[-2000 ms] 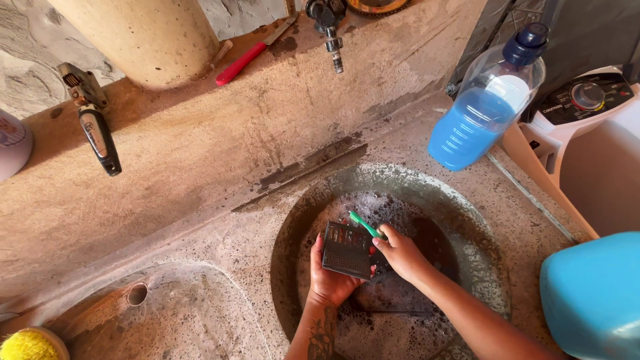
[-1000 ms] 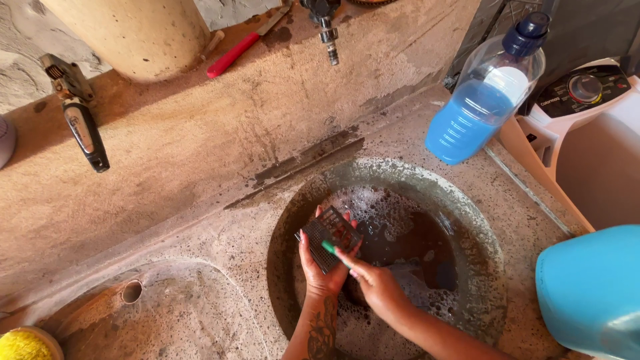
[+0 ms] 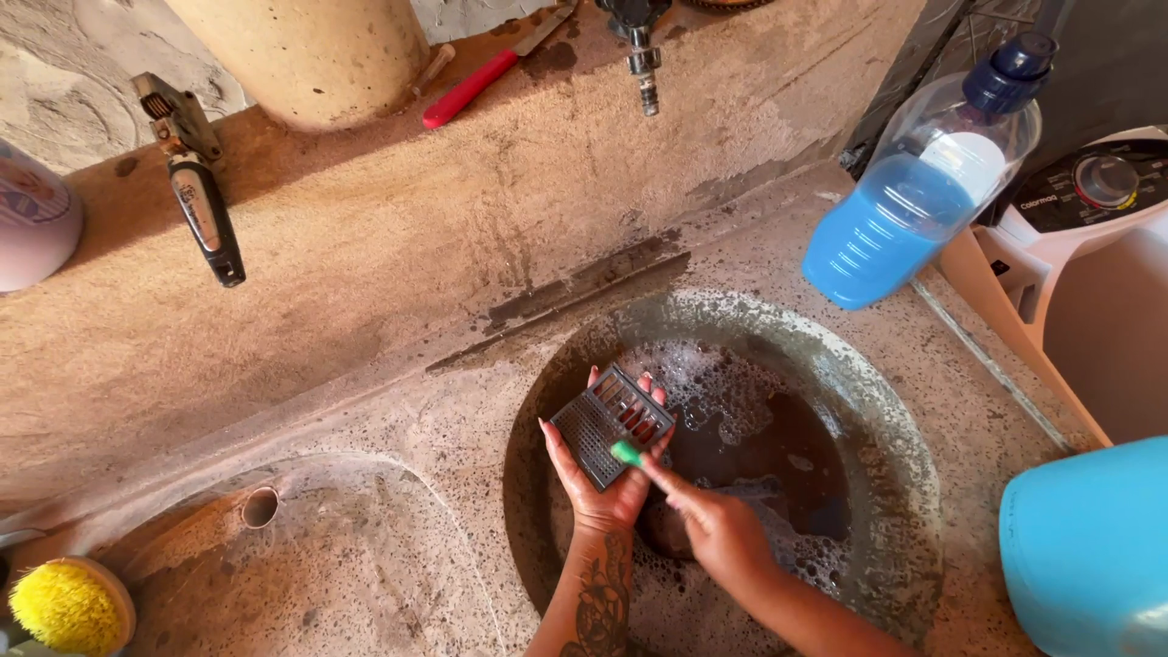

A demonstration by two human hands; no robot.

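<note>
Over a round stone basin [image 3: 899,456] of dark soapy water, my left hand [image 3: 607,497] supports a black perforated plastic tray [image 3: 589,433] from beneath, its fingertips showing past the upper edge. One part of the tray has small holes, another has long slots. My right hand [image 3: 721,529] grips a green-headed brush [image 3: 626,453], its head blurred against the tray's holed part; the handle is mostly hidden in the fingers. White suds [image 3: 721,392] float behind the tray and around my right wrist.
A bottle of blue liquid [image 3: 890,214] stands on the counter behind the basin, near a washing machine [image 3: 1095,192]. A light-blue container [image 3: 1090,547] is at right. A red-handled knife [image 3: 474,87], a tap [image 3: 644,68] and a black-handled tool [image 3: 205,214] line the ledge. A yellow scrubbing brush [image 3: 64,607] sits lower left.
Since two seconds ago, the tray has turned and tilted in my left hand, and the green brush head has come down from its upper edge onto its holed face.
</note>
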